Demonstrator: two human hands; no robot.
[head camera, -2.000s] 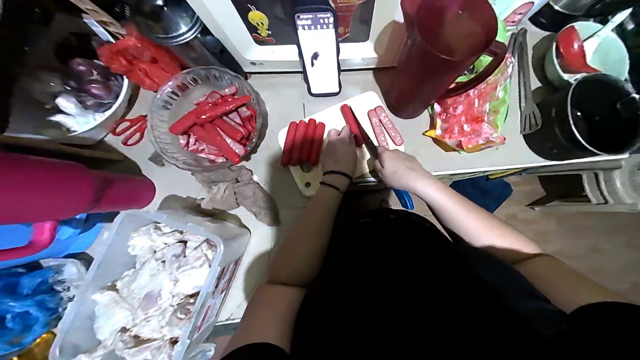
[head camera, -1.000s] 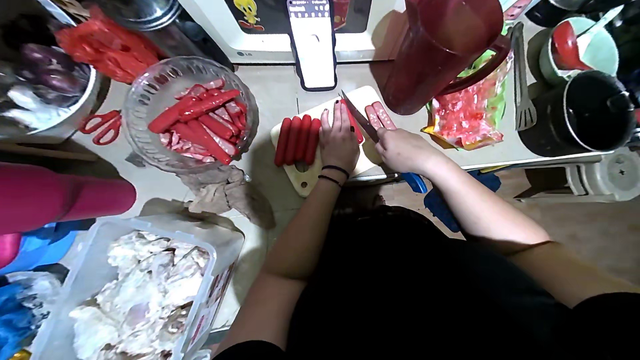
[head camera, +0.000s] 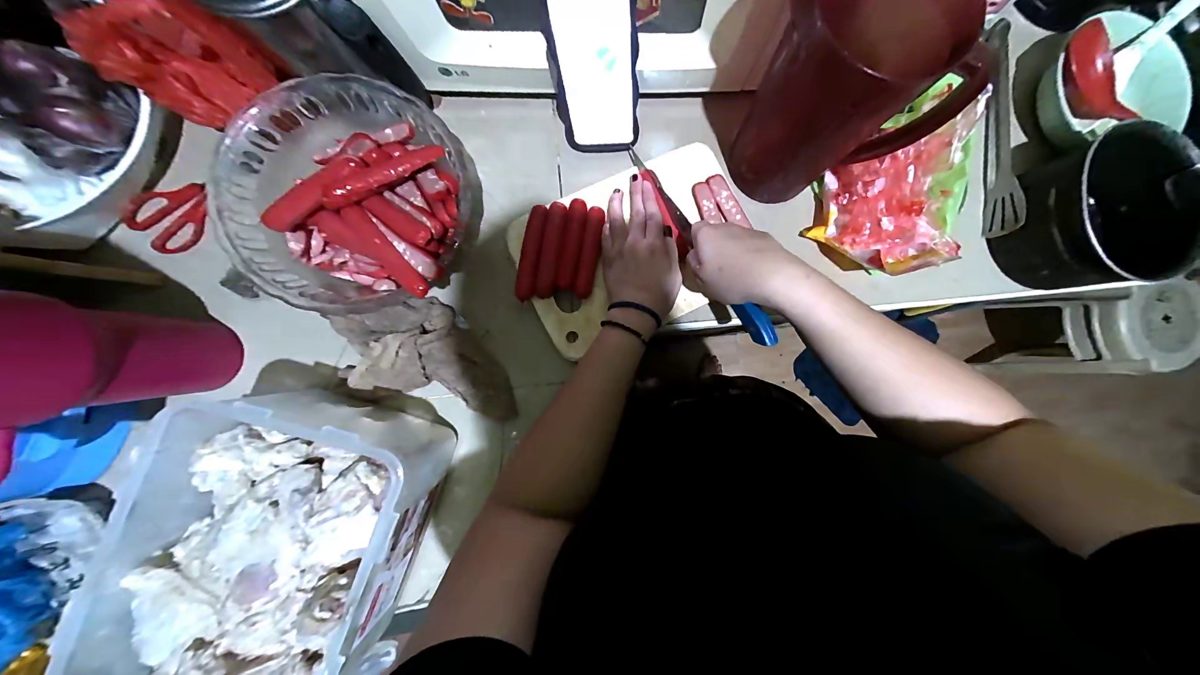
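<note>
My left hand (head camera: 641, 251) lies with fingers extended over the cutting board (head camera: 570, 343), beside a row of several whole red sausages (head camera: 560, 251). A red sausage (head camera: 669, 208) partly shows along its fingers. My right hand (head camera: 736, 262) grips a knife (head camera: 667, 204), its blade lying along that sausage and pointing away from me. How far the blade is into the sausage cannot be told. Sausage halves (head camera: 720, 201) rest cut face up at the board's right. A second tool with a blue handle (head camera: 754, 323) lies at the board's near edge, below my right hand.
A glass bowl (head camera: 234, 202) of whole and split sausages stands left, near red scissors (head camera: 171, 217) and a cloth (head camera: 408, 345). A phone (head camera: 592, 84) is beyond the board. A dark red pitcher (head camera: 797, 103), a plastic package (head camera: 900, 202), a slotted turner (head camera: 1003, 192) and a black pot (head camera: 1050, 225) stand right.
The knife has moved from a slant at the right of my left hand to lie along the sausage by its fingers. My left fingers have stretched out flat since the earliest frame.
</note>
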